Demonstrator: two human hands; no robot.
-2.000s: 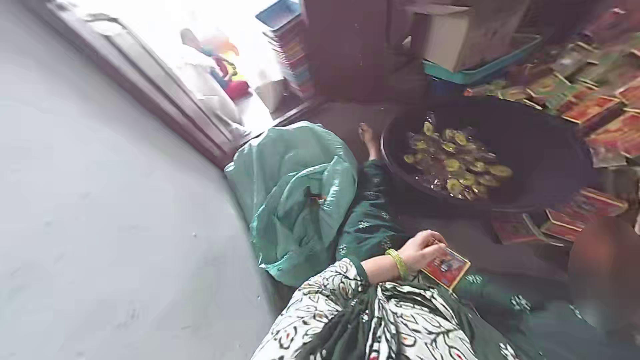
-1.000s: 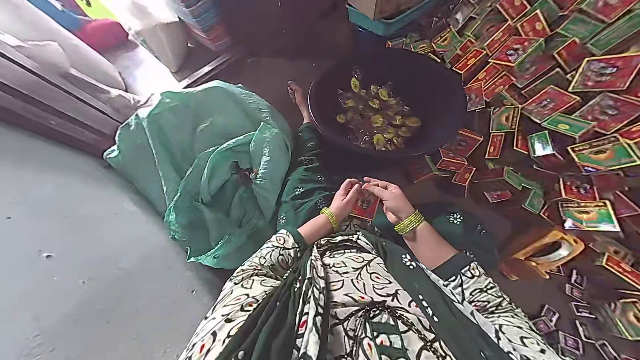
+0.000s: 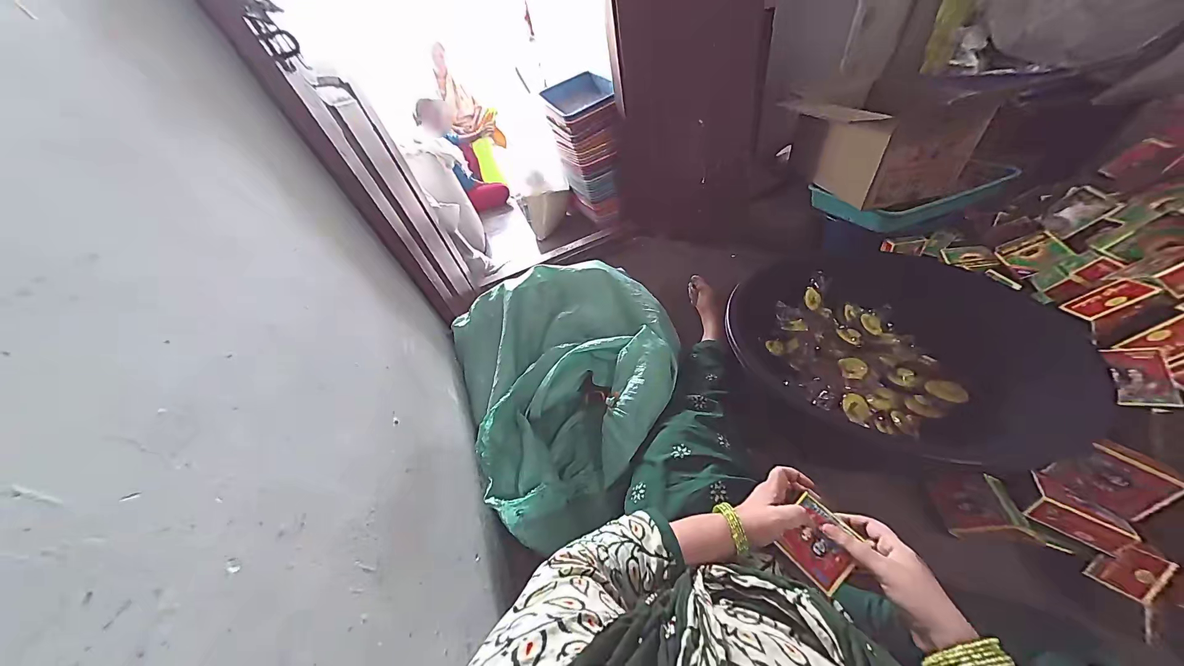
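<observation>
Over my lap, both hands hold one small red printed box with a yellow border (image 3: pixel 818 551). My left hand (image 3: pixel 775 511) grips its upper left side, and my right hand (image 3: pixel 890 572) has its thumb on the printed face. Beyond them stands a wide dark basin (image 3: pixel 1017 370) holding several yellow-green round pieces in clear wrapping (image 3: pixel 853 368). An open green woven plastic sack (image 3: pixel 564 310) slumps beside my outstretched leg; a small dark and red item lies in its mouth.
Many red and green printed boxes (image 3: pixel 1110 301) lie spread at the right. A cardboard box (image 3: pixel 856 157) rests on a teal tub (image 3: pixel 888 220). Stacked trays (image 3: pixel 578 97) stand by the bright doorway, where people sit. A grey wall (image 3: pixel 231 370) runs along the left.
The view has swung left and up since one second ago. Two seconds ago only my left hand showed plainly at the red box; now both hands are on it.
</observation>
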